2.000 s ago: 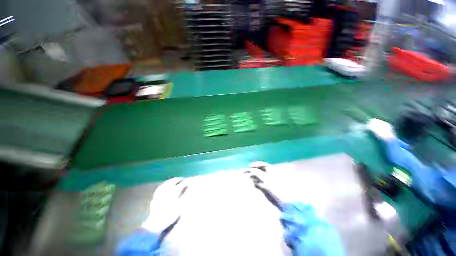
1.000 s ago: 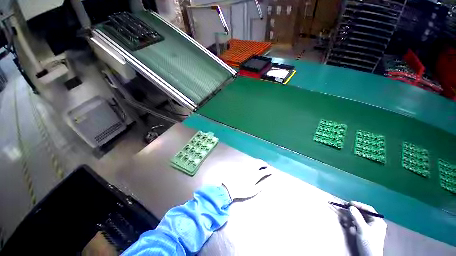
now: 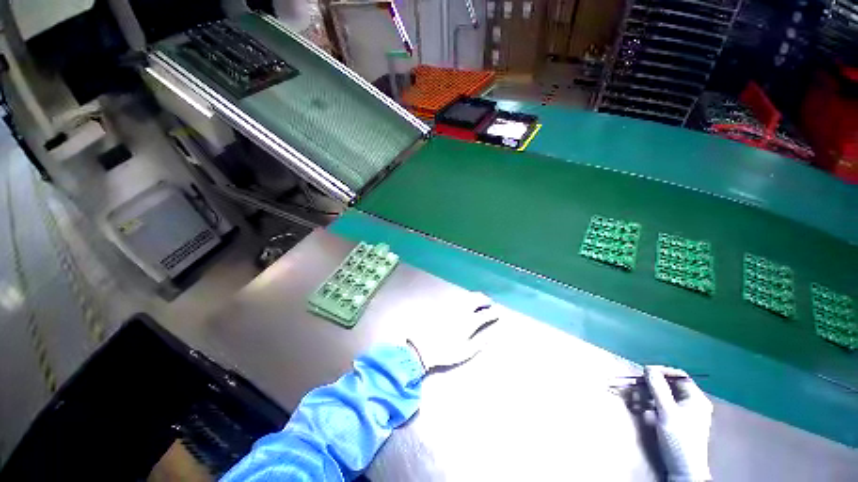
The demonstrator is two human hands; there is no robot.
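My left hand [image 3: 452, 331], white-gloved with a blue sleeve, rests on the glaring metal tabletop [image 3: 527, 414] and holds nothing I can see; the glare washes out its outline. My right hand [image 3: 679, 414], also white-gloved, holds a slim dark pointed tool, perhaps tweezers [image 3: 628, 382], above the tabletop at the lower right. A pale green plate [image 3: 354, 282] with openings lies on the table left of my left hand. Several green PCB panels [image 3: 684, 264] lie in a row on the dark green belt [image 3: 489, 198].
The sloping infeed conveyor [image 3: 325, 118] at upper left bears a dark carrier [image 3: 230, 56]. A large black bin [image 3: 122, 395] with dark carriers and brown cardboard stands at lower left. Black and red trays [image 3: 466, 118] sit on the far side of the belt. A rack [image 3: 659, 66] stands behind.
Two seconds ago both hands were near the middle in a blurred view; the view has since turned left. Since one second ago, the tool has tilted slightly, and the hands have barely moved.
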